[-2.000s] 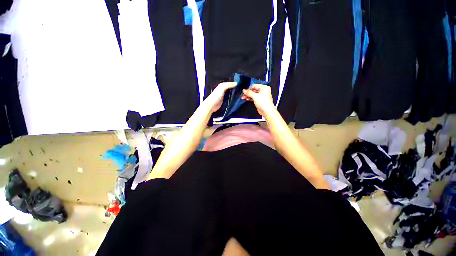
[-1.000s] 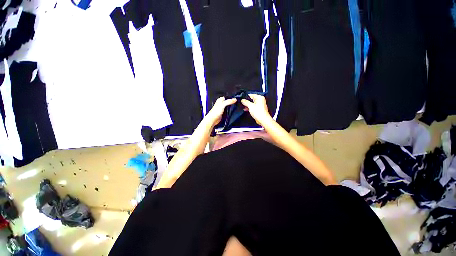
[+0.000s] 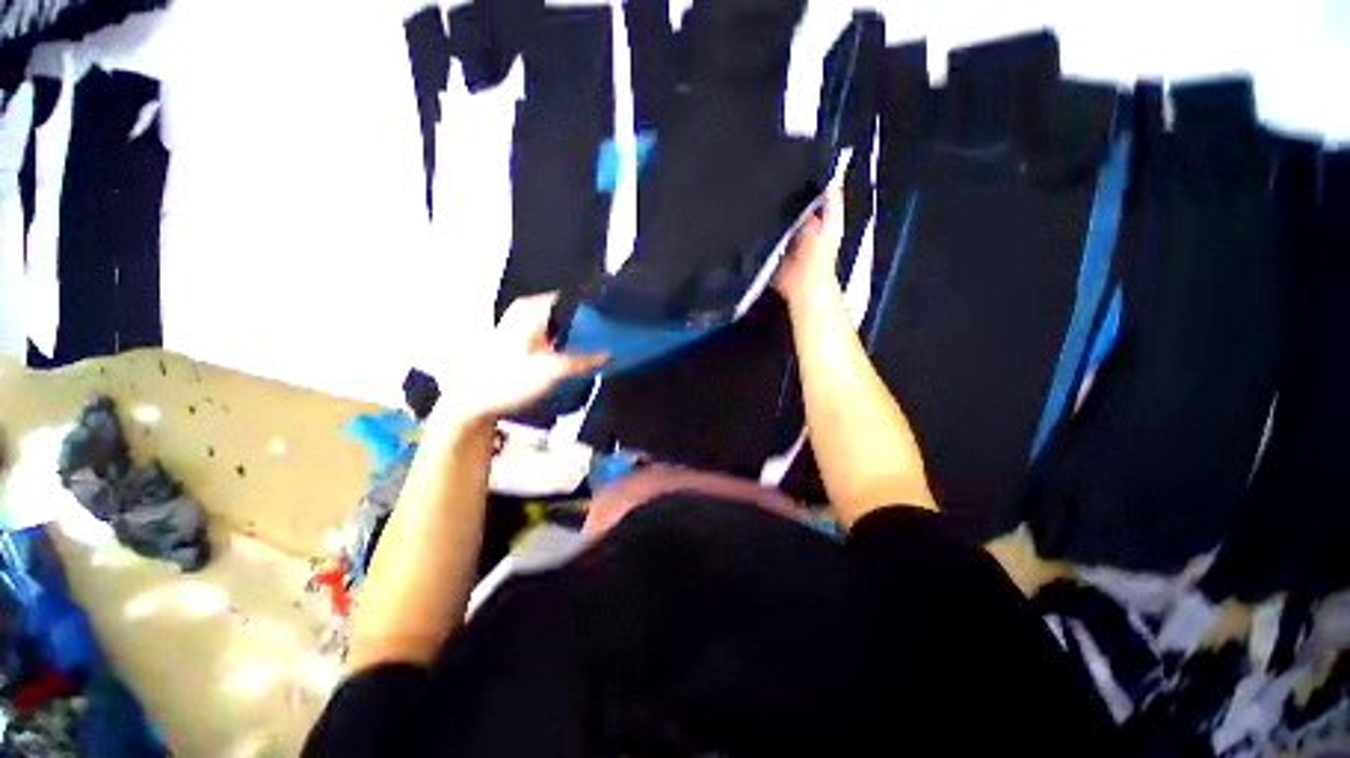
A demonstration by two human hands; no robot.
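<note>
Black cut fabric panels lie in long rows on the white table. A black panel [image 3: 714, 193] in front of me is lifted at its near end, showing a blue underside or layer [image 3: 640, 341] and a pale edge. My left hand [image 3: 511, 363] is at the blue corner on the left, thumb over it, fingers partly hidden and blurred. My right hand [image 3: 813, 255] grips the panel's right edge, further up. More black fabric [image 3: 689, 407] lies beneath the lifted end.
Wide black panels [image 3: 977, 326] with blue strips [image 3: 1093, 282] lie to the right. White panels [image 3: 474, 193] and narrow black pieces [image 3: 92, 215] lie to the left. Offcuts [image 3: 1155, 652] and crumpled grey cloth [image 3: 131, 489] are on the tan floor.
My hands were close together at the panel's near edge. They have moved apart, left hand leftward and right hand up and right, and the panel end is raised. The view has shifted.
</note>
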